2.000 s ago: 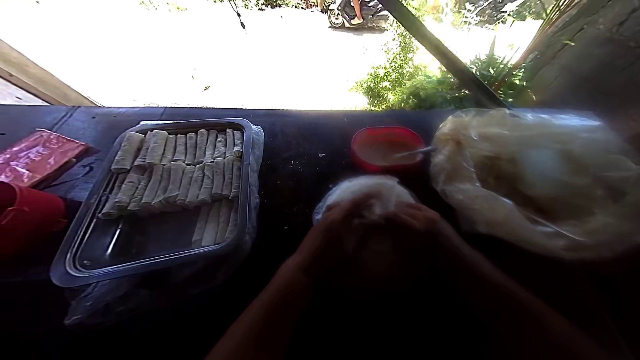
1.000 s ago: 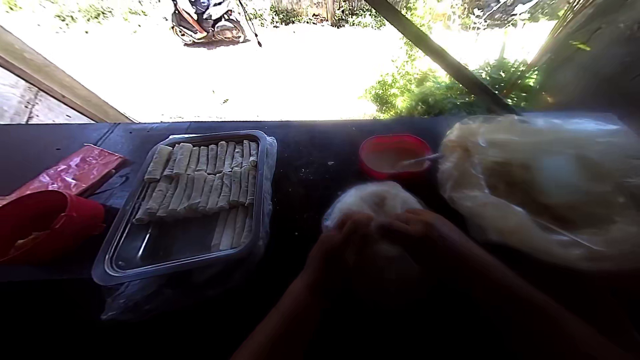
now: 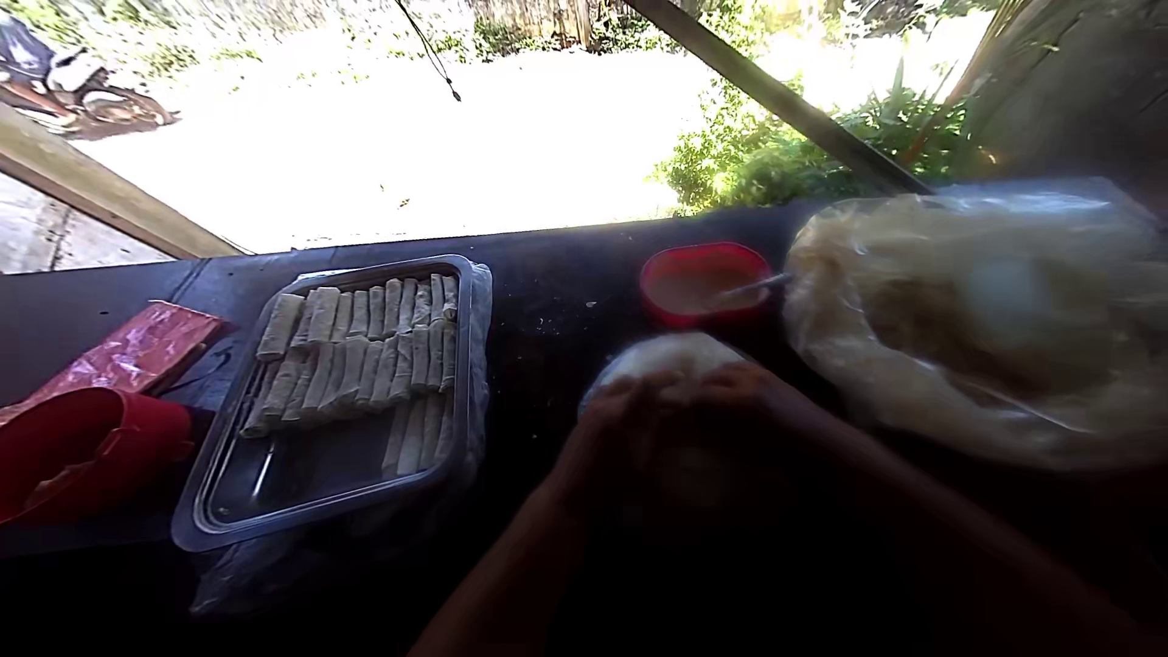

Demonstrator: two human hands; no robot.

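Both hands are on a round, pale, thin sheet-like item (image 3: 680, 354) on the dark table, in deep shade. My left hand (image 3: 616, 406) touches its left side and my right hand (image 3: 735, 388) its right side; the fingers are too dark to read. Just beyond them stands a red bowl (image 3: 707, 278) of pale brownish liquid, with a utensil handle resting over its right rim. To the left lies a clear plastic tray (image 3: 461, 365) with several pale rolls (image 3: 365, 351) in rows; its near left part shows bare plastic.
A large translucent plastic bag (image 3: 958, 401) with unclear contents lies at right. At far left are a red container (image 3: 151, 438) and a pink-red packet (image 3: 137, 351). A slanted post (image 3: 776, 96) rises behind the table (image 3: 557, 265). Outside, a person sits on a motorcycle (image 3: 100, 100).
The view has turned somewhat left. Both hands stay at the round pale item, and the rolls look the same. The motorcycle outside has moved leftward past the table.
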